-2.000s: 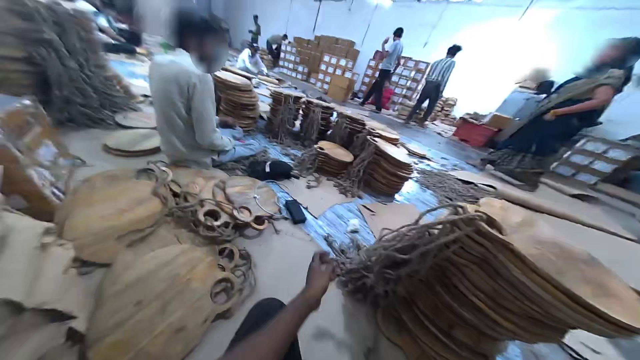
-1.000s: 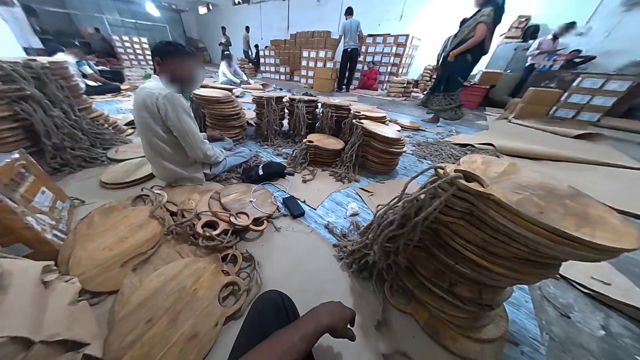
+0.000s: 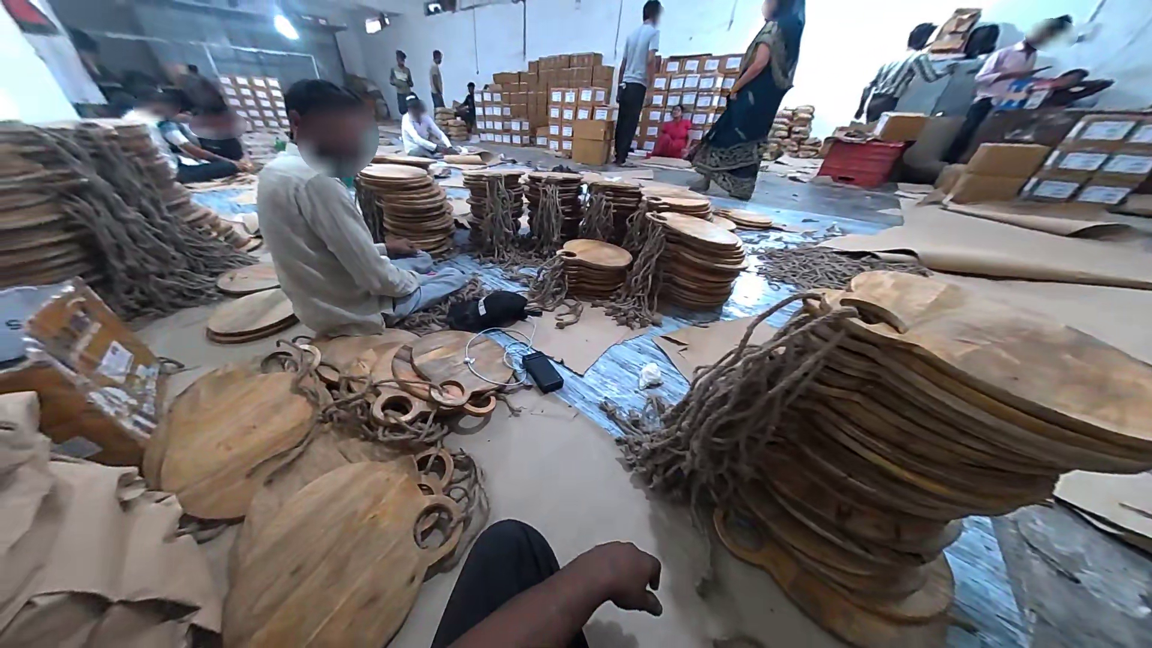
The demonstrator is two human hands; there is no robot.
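My left hand (image 3: 630, 580) hangs loosely bent beside my dark-clothed knee (image 3: 508, 562), a small gap between its fingertips and nothing visible in it. My right hand is out of view. To the right leans a tall stack of round wooden boards (image 3: 900, 432) with ring handles, and grey-brown rope (image 3: 720, 432) spills from its near left side. Left of my knee, more round wooden boards (image 3: 333, 558) lie on the floor with ring handles and rope. The hand touches neither the stack nor these boards.
Brown paper (image 3: 531, 468) covers the floor before me. A black device with a white cable (image 3: 542, 371) and a black bag (image 3: 489, 310) lie ahead. A seated person (image 3: 328, 225) is at the left, near shorter board stacks (image 3: 693, 261). Cardboard boxes (image 3: 576, 108) stand behind.
My left hand has moved down and away from the rope at the stack, towards my knee. A person in a long dark garment has walked left in the background. The view has swung.
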